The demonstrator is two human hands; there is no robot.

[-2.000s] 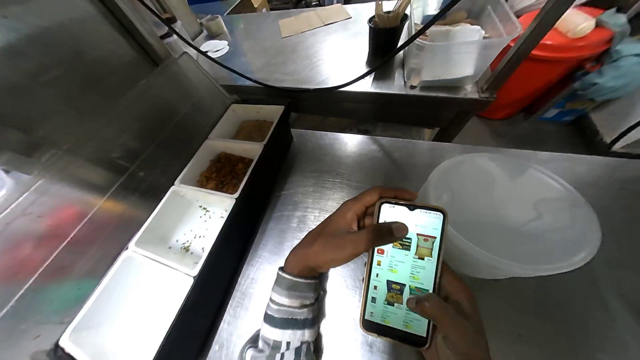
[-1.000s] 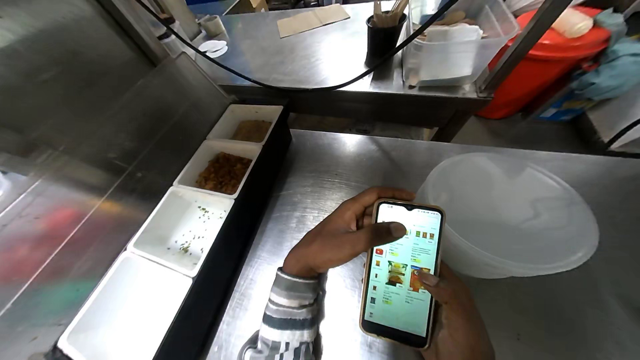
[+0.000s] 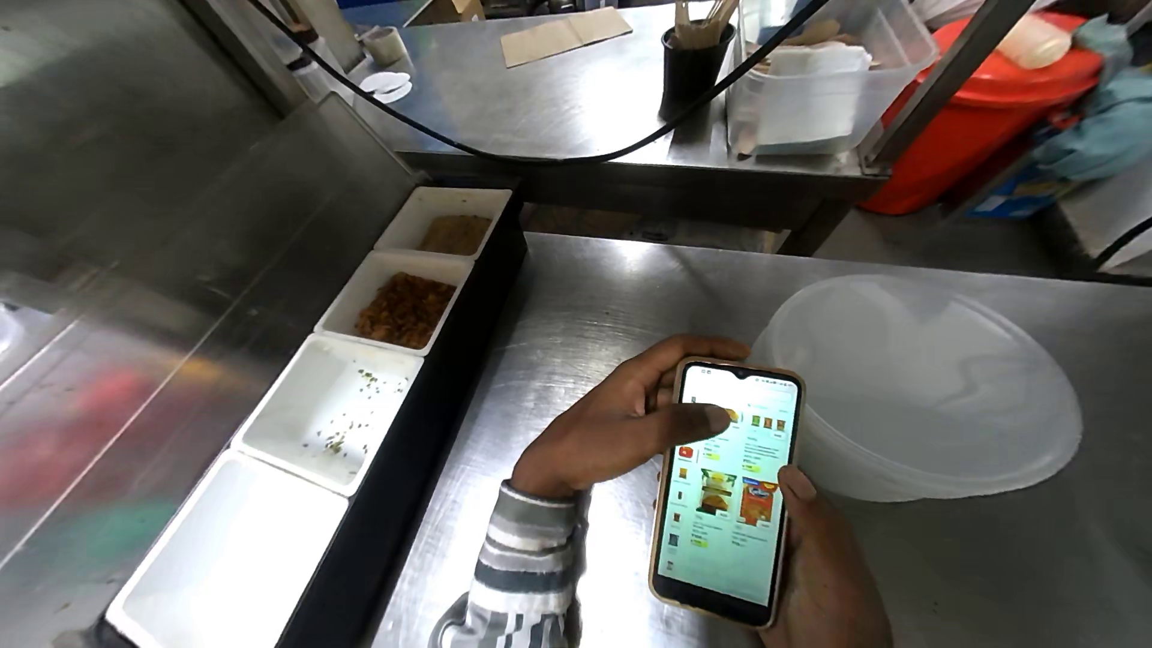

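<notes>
A smartphone in a tan-edged case is held upright in portrait over the steel table. My left hand grips its upper left side, with the thumb across the lit screen. My right hand holds the lower right side, its thumb at the screen's edge and its other fingers hidden behind the phone. The screen shows rows of small product pictures. Just right of the phone lies a round translucent plastic tub or lid on the table.
Left, white rectangular bins stand in a black holder; one has reddish-brown food, another tan powder. Behind are a steel counter, a black cup of wooden sticks, a clear plastic box and a red lidded bin. A black cable hangs across.
The product pictures on the phone's screen have changed. Both hands keep about the same hold on the phone, and the tub or lid has not moved.
</notes>
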